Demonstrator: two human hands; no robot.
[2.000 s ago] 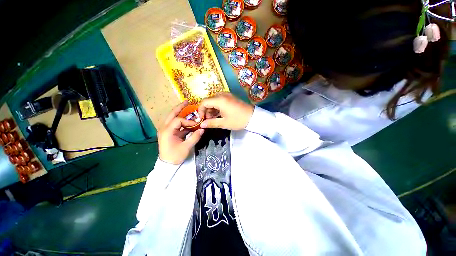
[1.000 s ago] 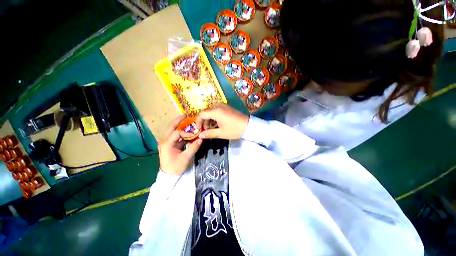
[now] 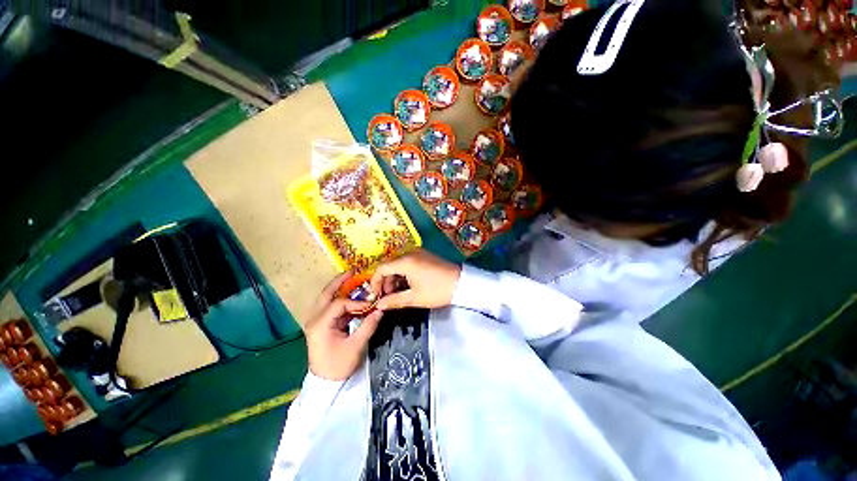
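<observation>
An orange housing (image 3: 354, 285) with silvery and dark detail inside is held between my two hands, just off the near end of the yellow parts tray (image 3: 410, 230). My left hand (image 3: 331, 331) grips its left and near side. My right hand (image 3: 420, 282) has its thumb and fingertips at the right side and opening of the housing; whether they pinch a small part cannot be told. The tray holds many tiny reddish bits and a clear plastic bag (image 3: 346, 180) at its far end.
Rows of orange units (image 3: 456, 169) stand right of the tray on tan cardboard (image 3: 246, 178). Another worker's head (image 3: 639, 122) and light sleeve are close on the right. Black equipment (image 3: 179, 268) with a cable lies left. More orange units (image 3: 36, 376) are at far left.
The view has tilted, so the bench and hands appear lower and more of the far side shows. My hands still hold the orange housing in much the same grip.
</observation>
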